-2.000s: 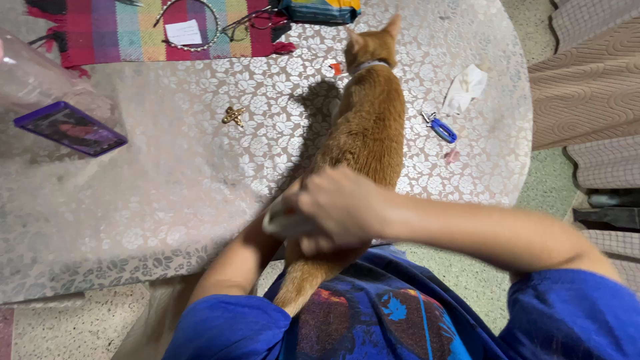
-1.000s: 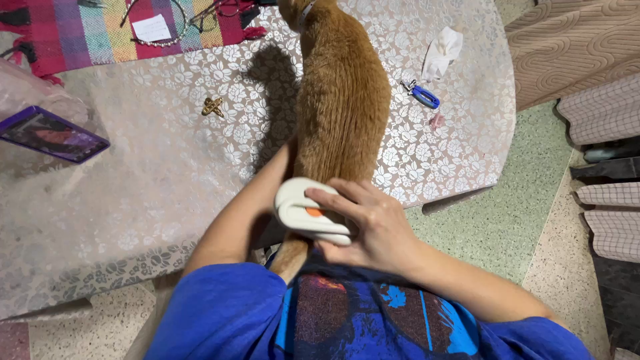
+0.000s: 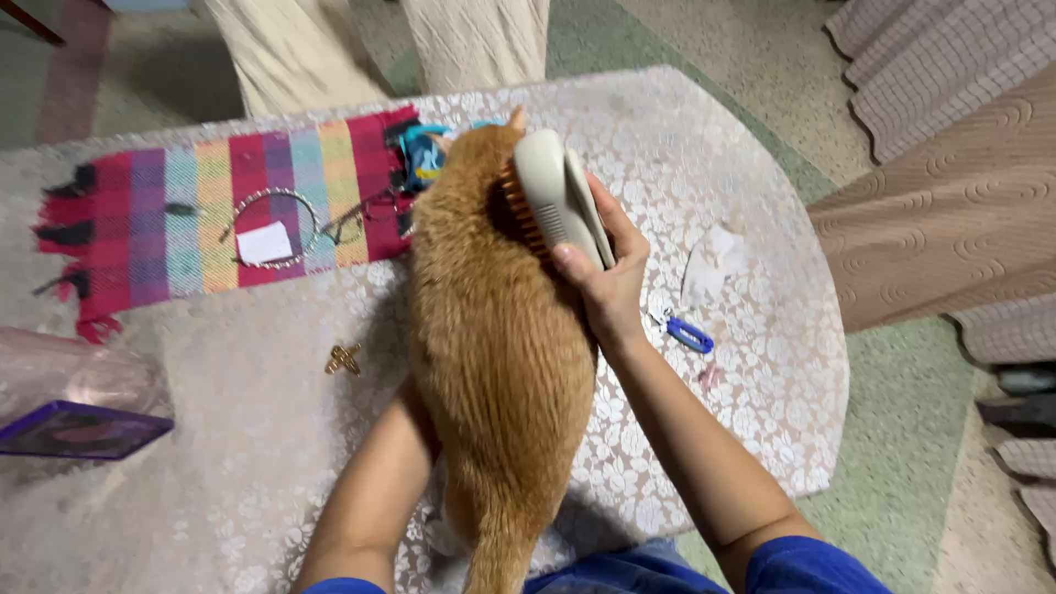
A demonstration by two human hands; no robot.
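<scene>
An orange cat (image 3: 503,346) stands on the table with its back to me and its tail toward my body. My right hand (image 3: 612,264) is closed around a white pet grooming brush (image 3: 551,194), whose orange bristles touch the fur behind the cat's head, on the right side. My left forearm (image 3: 375,478) reaches in from the lower left to the cat's left flank; the left hand itself is hidden behind or under the cat's body.
On the patterned tablecloth (image 3: 247,396) lie a striped fringed cloth (image 3: 148,223) with a headband (image 3: 316,216) and eyeglasses (image 3: 351,224), a gold hair claw (image 3: 343,360), a blue clip-like item (image 3: 690,335) and white tissue (image 3: 711,264). A purple-edged box (image 3: 87,431) stands left; curtains (image 3: 949,198) hang right.
The brush in my right hand has moved forward from near the tail base to behind the cat's head. The view has shifted, showing more of the table's far side.
</scene>
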